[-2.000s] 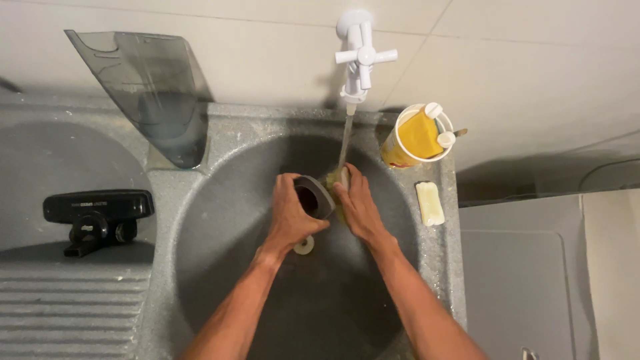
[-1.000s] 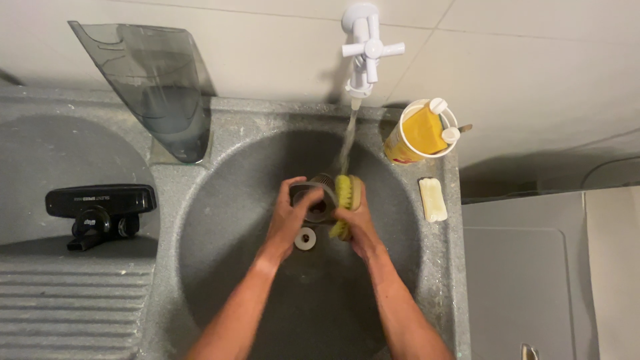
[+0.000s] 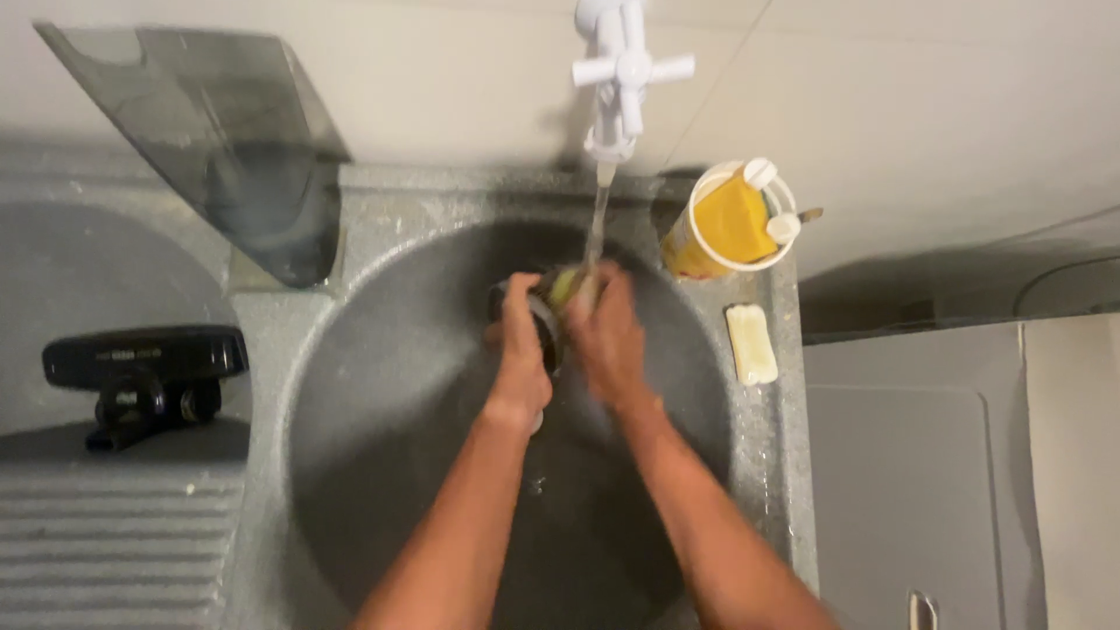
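Observation:
Over the round grey basin, my left hand grips a dark, hollow round part, partly covered by the fingers. My right hand, blurred, holds a yellow-green scrub brush or sponge against the side of that part; its exact kind is hidden. Running water falls from the white tap onto my right hand and the brush or sponge. Below my left hand, a pale round drain piece is partly hidden by the wrist.
A translucent grey container leans on the wall at the left ledge. A black vacuum floor head lies in the left basin, above the ribbed washboard. On the right rim stand a tub with a yellow item and a bar of soap.
The dark part has tilted in my left hand, so its opening faces more sideways. My right hand has shifted up against its side, under the stream.

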